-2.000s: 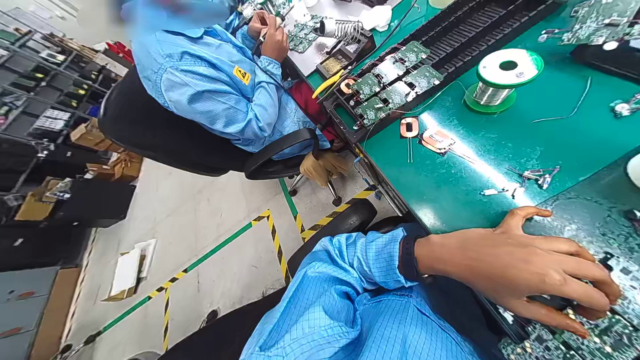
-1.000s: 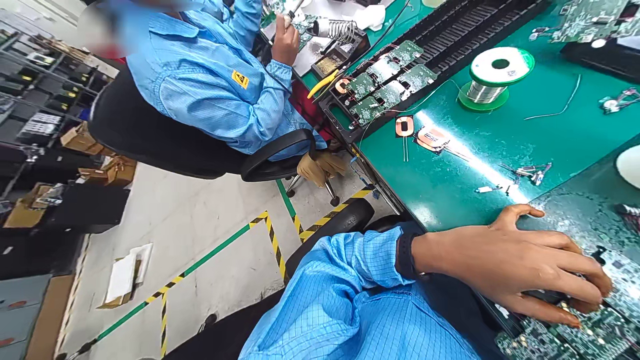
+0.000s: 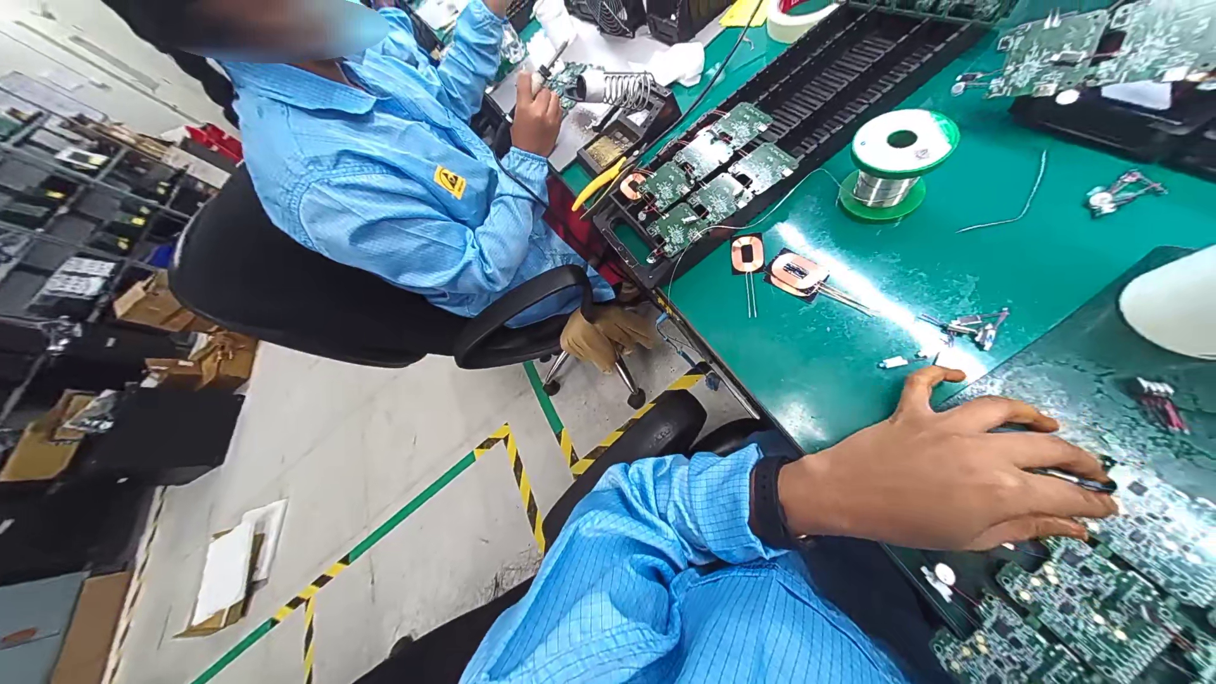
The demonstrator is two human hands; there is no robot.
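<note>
My left hand (image 3: 950, 480), in a blue sleeve with a black wristband, lies palm down over the near edge of several green circuit boards (image 3: 1092, 603). A narrow dark object (image 3: 1083, 481) shows between its fingers; whether they grip it I cannot tell. One outer finger is spread onto the mat beside small loose components (image 3: 969, 328). Two copper coils, one small (image 3: 748, 254) and one larger (image 3: 798, 273), with leads, lie farther left. A solder wire spool (image 3: 893, 166) stands beyond them. My right hand is not in view.
A person in a blue smock (image 3: 399, 180) sits at the left, hands at a soldering iron stand (image 3: 622, 90). A black slotted rack (image 3: 826, 85) bears circuit boards (image 3: 717, 171). A white round object (image 3: 1173, 304) is at the right. A black chair (image 3: 285, 275) stands beside the bench.
The co-worker's raised hand has moved away from the other one, up toward the top edge. My left hand stays over the boards, with little plain change.
</note>
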